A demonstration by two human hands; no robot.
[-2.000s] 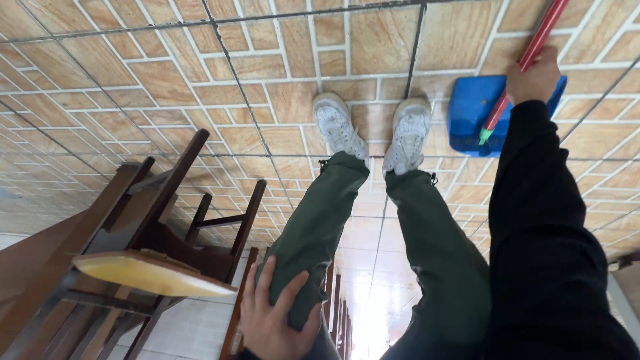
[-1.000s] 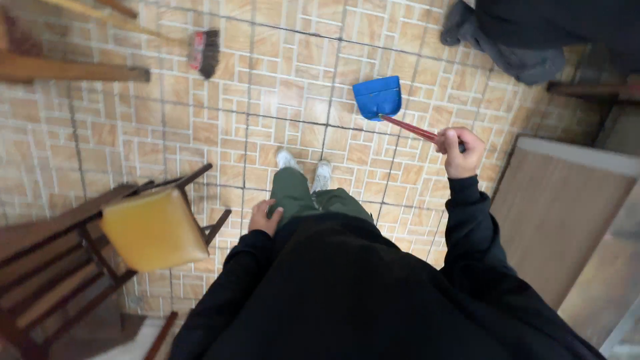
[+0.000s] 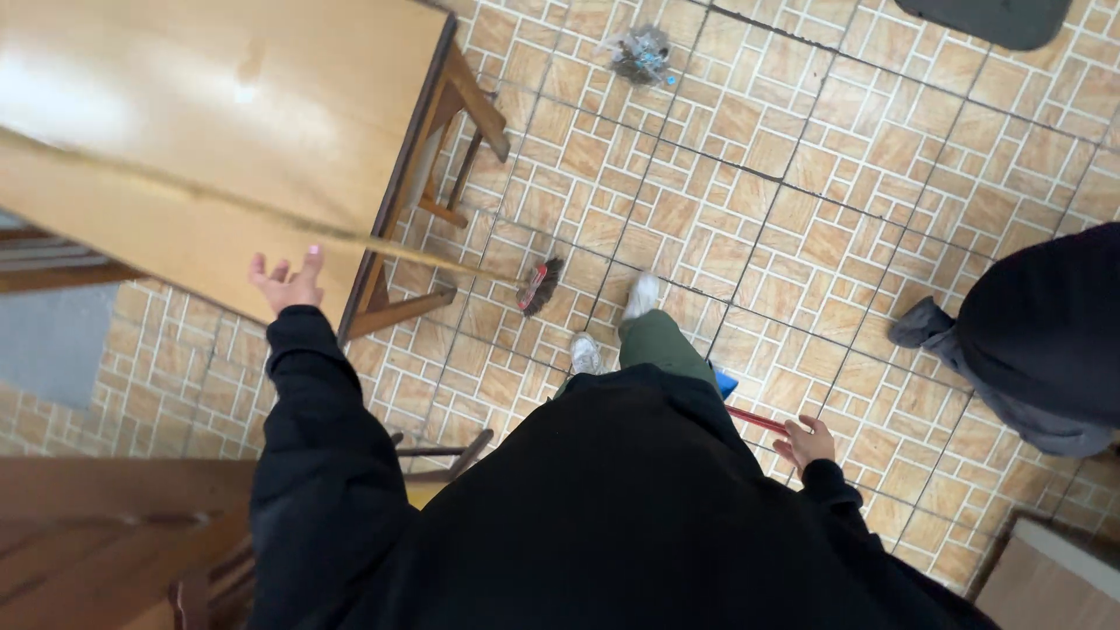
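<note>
My left hand (image 3: 290, 282) is over the table with its fingers spread and nothing in it, just below the wooden handle of a broom (image 3: 429, 259). The broom's handle crosses above the table, and its red and dark bristle head (image 3: 540, 287) is by the table's legs. My right hand (image 3: 803, 440) holds the red handle (image 3: 757, 420) of a dustpan, low at my right side. Only a corner of the blue dustpan (image 3: 724, 383) shows beside my leg; the rest is hidden behind my body. A pile of debris (image 3: 643, 56) lies on the tiled floor at the top.
A wooden table (image 3: 306, 122) fills the upper left. A person in dark clothes (image 3: 1041, 341) is at the right. Wooden furniture (image 3: 122, 525) stands at lower left, a chair's legs (image 3: 468, 455) are close to my left side, and a boxy piece of furniture (image 3: 1050, 577) is at lower right.
My left hand has left my thigh and is stretched out toward the broom handle. The dustpan, still in my right hand, is now closer to my side. The view has shifted greatly, showing the table and debris.
</note>
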